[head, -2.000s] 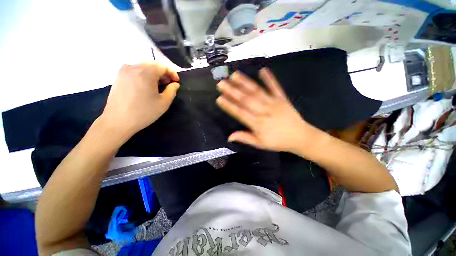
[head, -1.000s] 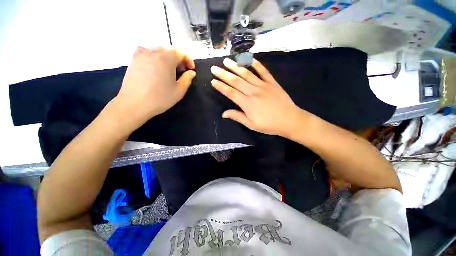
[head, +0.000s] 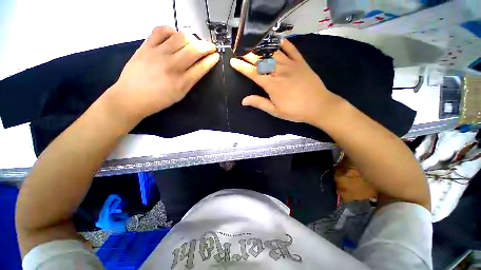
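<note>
A wide black fabric panel (head: 200, 113) lies across the white machine table, with a faint stitch line (head: 225, 95) running from the presser foot (head: 224, 47) towards the front edge. My left hand (head: 163, 68) lies on the cloth left of the line, thumb and fingertips together beside the foot; whether it pinches the cloth is hidden. My right hand (head: 290, 87) lies flat on the cloth right of the line, fingers apart, partly behind the dark dial with a grey tip (head: 266, 65).
The machine head (head: 390, 23) spans the top right. A measuring tape (head: 237, 153) runs along the table's front edge. A blue bin (head: 129, 250) and light blue plastic (head: 112, 213) are below left. White and brown scraps (head: 448, 158) hang at right.
The cloth has moved up towards the machine, baring more of the table's front edge. Both hands have moved up with it, now either side of the presser foot. The view has shifted.
</note>
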